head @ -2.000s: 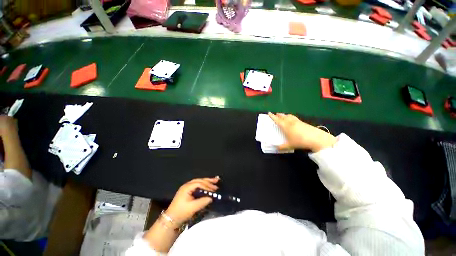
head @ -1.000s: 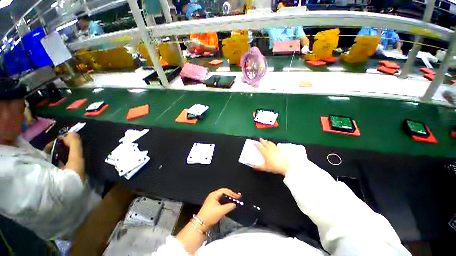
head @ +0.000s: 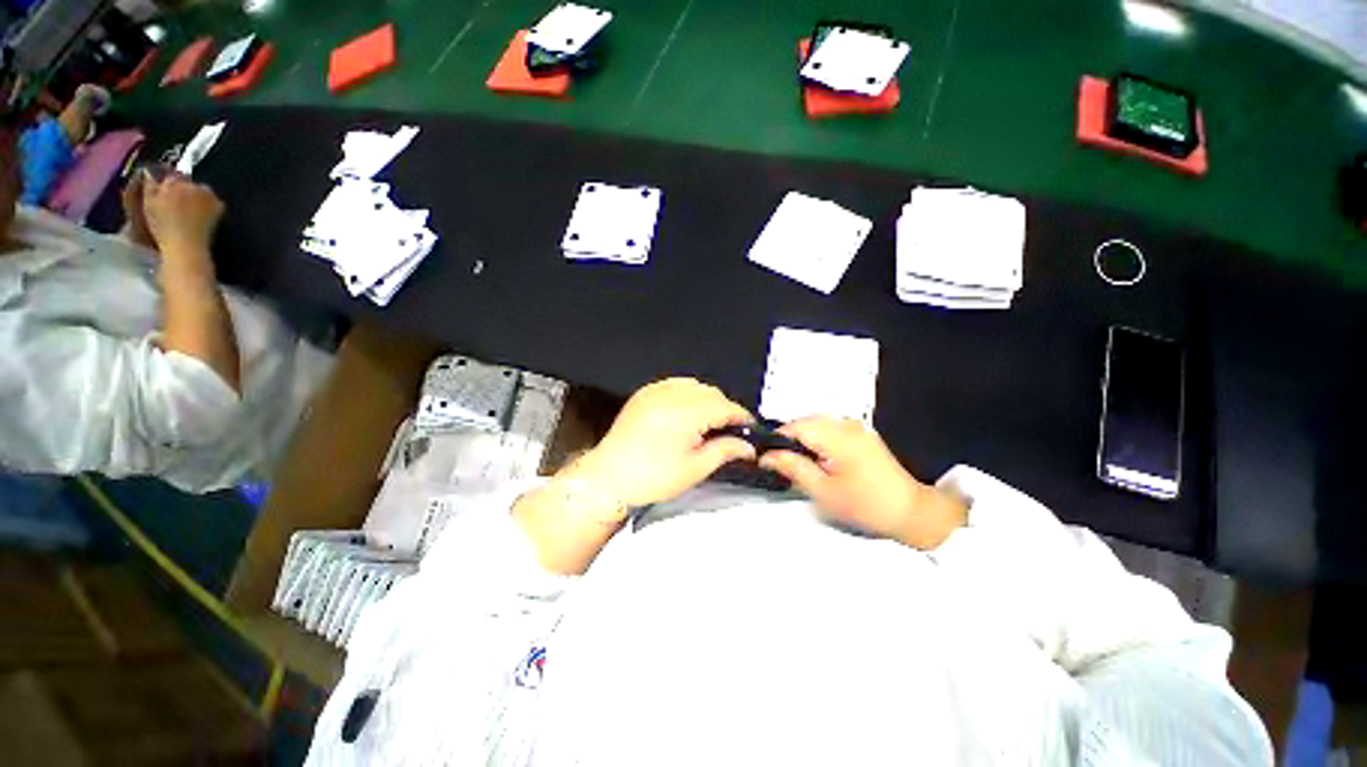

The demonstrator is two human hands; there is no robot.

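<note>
My left hand [head: 670, 438] holds a short black small-parts strip [head: 769, 438] near the mat's front edge. My right hand [head: 858, 477] has its fingertips at the strip's right end; whether it pinches a small part is too small to tell. A white cover plate [head: 820, 375] lies flat on the mat just beyond both hands, its near edge partly hidden by the fingers. Another single cover plate [head: 811, 241] lies tilted farther back. A stack of cover plates [head: 961, 244] is right of it. A low pile of covers [head: 612, 223] with dark corner spots is left of centre.
Loose covers [head: 369, 240] lie left, near a neighbouring worker [head: 135, 330]. A carton [head: 308, 465] with packed covers [head: 338, 581] is at lap level, left. A ring [head: 1120, 262] and smartphone [head: 1142, 412] lie right. Units on red pads [head: 1142, 123] sit on the green belt [head: 990, 75].
My right hand has left the stacked plates and come back to the strip beside my left hand. A cover plate now lies before my hands, another left of the stack. The view has tilted down.
</note>
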